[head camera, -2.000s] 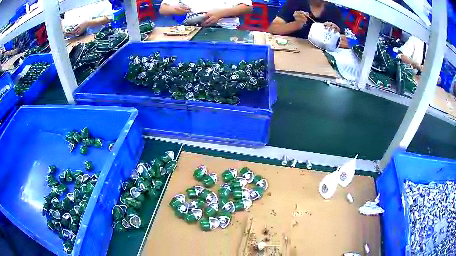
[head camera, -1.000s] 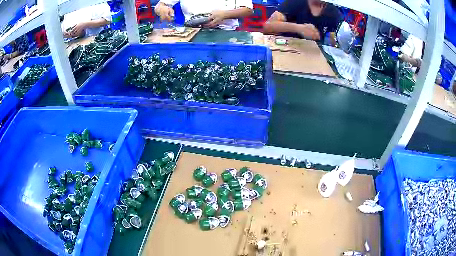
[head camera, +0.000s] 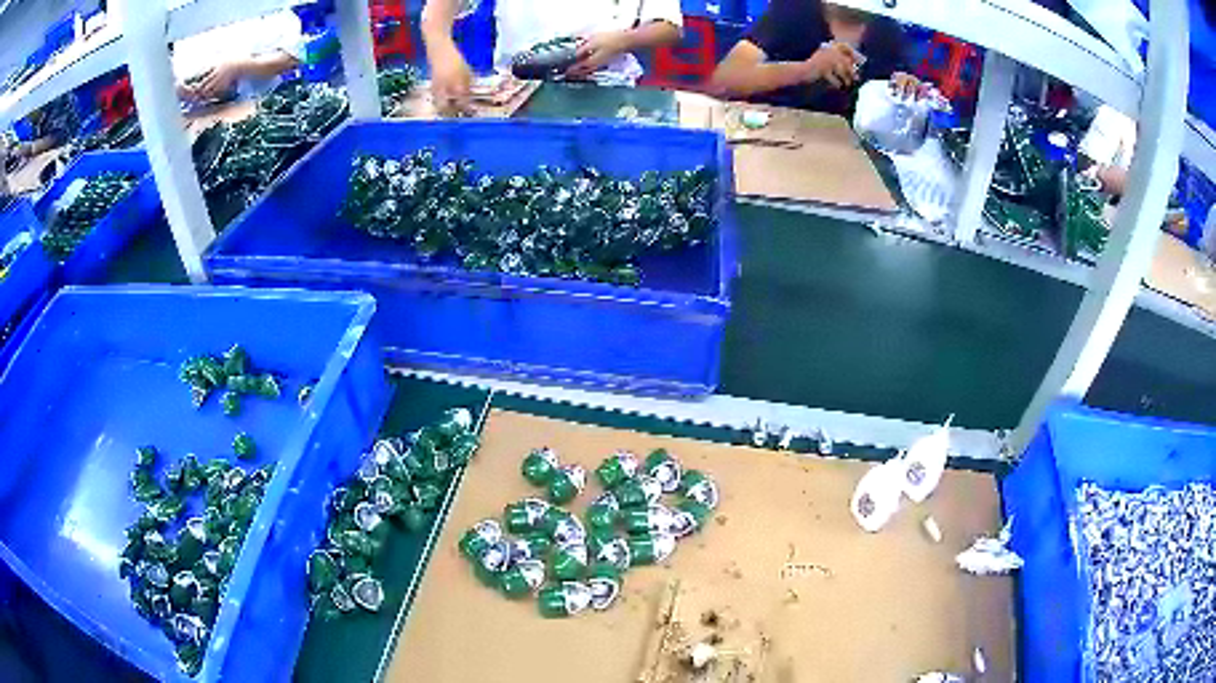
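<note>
Neither of my hands is in view. A tan work board (head camera: 854, 587) lies in front of me. A group of small green housings with silvery rims (head camera: 570, 531) sits on its left half. A small wooden-looking fixture (head camera: 667, 634) is at the near edge, cut off by the frame, with a small white piece (head camera: 703, 654) on it. Two white pointed bottles (head camera: 896, 488) lie at the board's right. A crumpled white scrap (head camera: 988, 555) lies near the right tote.
A left blue tote (head camera: 80, 400) holds scattered green parts, with loose green parts (head camera: 387, 500) beside it. A back blue tote (head camera: 534, 327) is heaped with green parts. A right blue tote (head camera: 1134, 447) holds silver-white pieces. White posts (head camera: 1114, 254) stand beyond the board. People work opposite.
The person opposite at the right raises a hand again beside the white rounded workpiece. Another person's hand opposite reaches down to a board. The view shifts very slightly; the board's contents look unchanged.
</note>
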